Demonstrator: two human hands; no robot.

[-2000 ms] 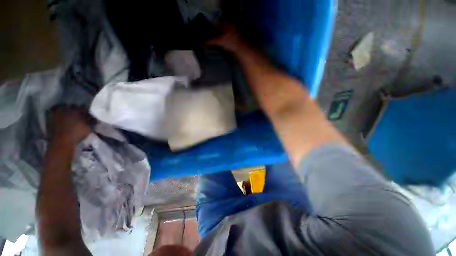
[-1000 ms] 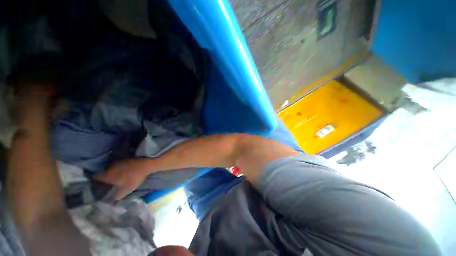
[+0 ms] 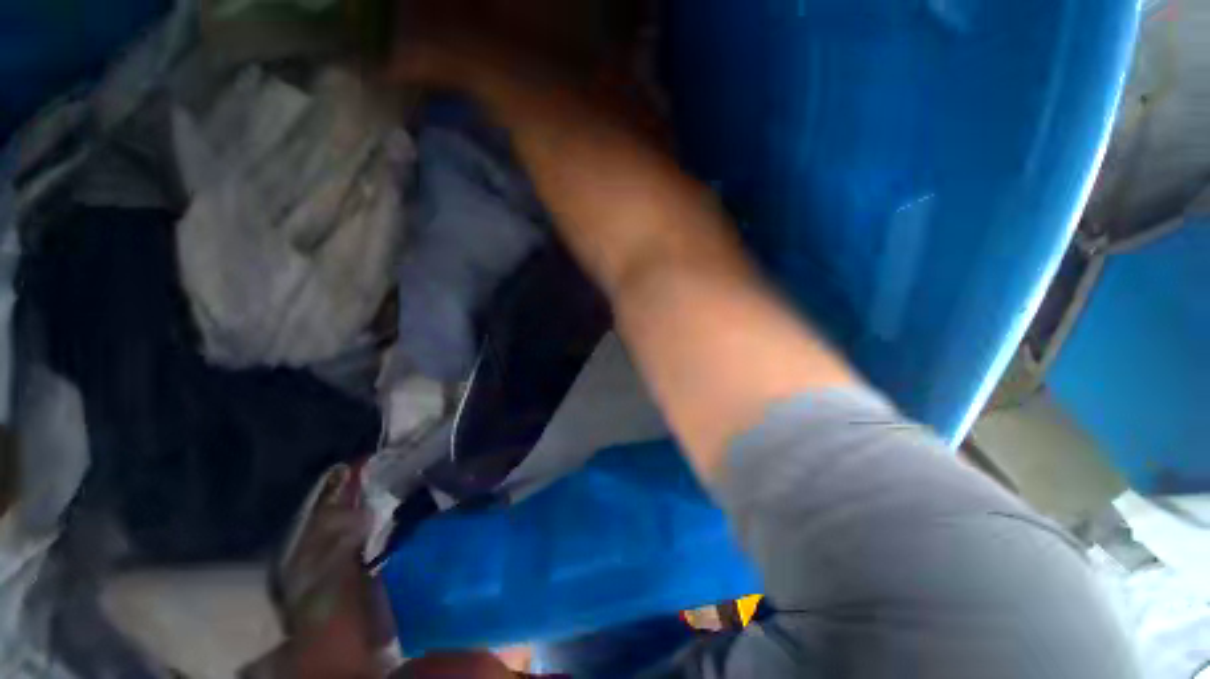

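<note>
A large blue plastic tub (image 3: 849, 199) holds heaped fabric pieces. A bundled beige-grey piece (image 3: 292, 226) lies at upper left, dark cloth (image 3: 173, 398) beside and below it, and blue-grey cloth (image 3: 458, 252) to its right. My right hand (image 3: 445, 66) reaches deep among the pieces at the top; it is blurred and dark, and its fingers are not clear. My left hand (image 3: 332, 551) is low at left, against the cloth near the tub's near wall. It is blurred, and its grip cannot be told.
Another blue container (image 3: 1141, 358) stands at the right, beyond the tub's rim. White material (image 3: 1174, 564) lies at the lower right edge. A small yellow patch (image 3: 748, 609) shows below the tub, near my legs.
My right hand has moved from the lower-left cloth up to the top of the view. My left hand shows lower. The view has shifted, showing more of the tub's inside wall and the beige-grey bundle.
</note>
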